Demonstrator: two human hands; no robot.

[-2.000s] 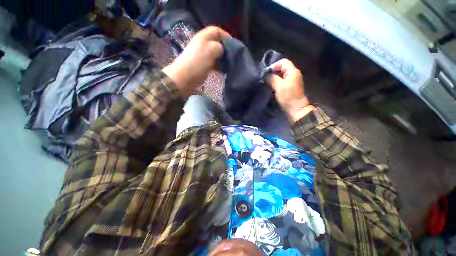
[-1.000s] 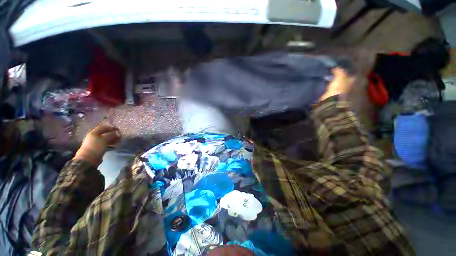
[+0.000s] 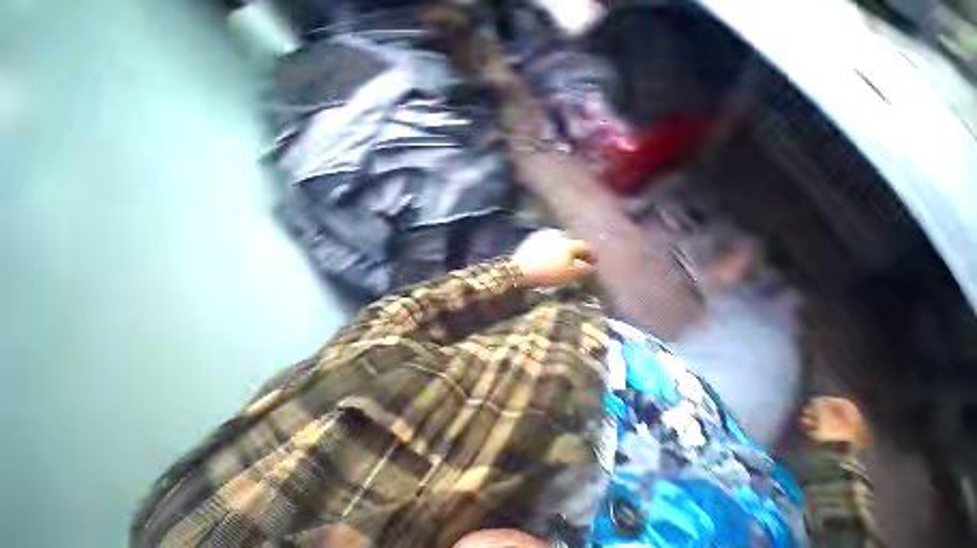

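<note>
My left hand (image 3: pixel 554 259) is in front of the lower right edge of a heap of grey and black cloth (image 3: pixel 396 161). Its fingers are curled in and no cloth shows in them. I cannot tell whether it touches the heap. My right hand (image 3: pixel 836 420) is low at the right, small and blurred, with its fingers curled; whether it holds anything is not clear. The grey piece held earlier is not visible.
A pale green surface (image 3: pixel 118 214) fills the left side. The white machine table edge (image 3: pixel 878 128) curves across the upper right. A red item (image 3: pixel 659 150) and a shiny plastic-like thing (image 3: pixel 579 102) lie on the brown floor near the top.
The view has swung left to the cloth heap. My right hand held a long grey piece at the right; that piece is now out of sight. My left hand now shows beside the heap.
</note>
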